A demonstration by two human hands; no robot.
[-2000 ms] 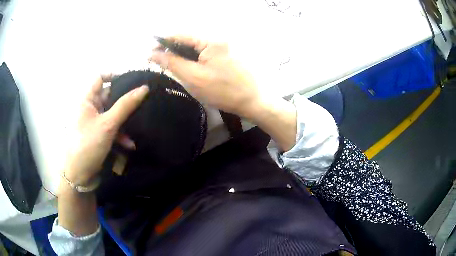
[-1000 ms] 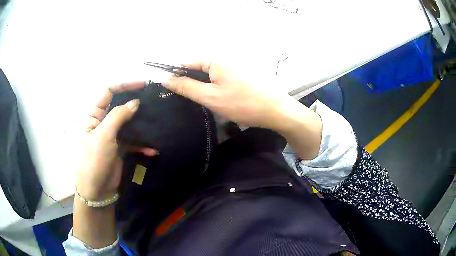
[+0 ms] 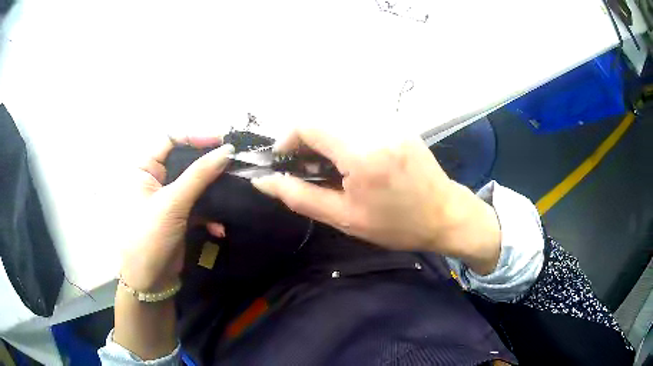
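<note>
The black bag piece point(image 3: 243, 207) is held at the table's near edge, over the dark apron, with a small tan label point(image 3: 208, 255) on its face. My left hand point(image 3: 168, 207) pinches its upper edge between thumb and fingers. My right hand point(image 3: 379, 193) holds the thread snips point(image 3: 254, 166), whose pale blades point left and lie at the upper edge, close to my left thumb tip. Frayed dark threads point(image 3: 250, 123) stick up at that edge. A thin line of zipper point(image 3: 308, 234) shows at the piece's right side.
A long black panel point(image 3: 27, 221) lies at the left of the white table point(image 3: 301, 64). Thread clippings point(image 3: 402, 11) lie at the far side. A blue container point(image 3: 573, 100) is below the table's right edge, near a yellow floor line point(image 3: 587, 168).
My right hand has moved right and nearer the apron, and the snips' blades have come down onto the piece's edge. My left hand has shifted slightly right with the piece.
</note>
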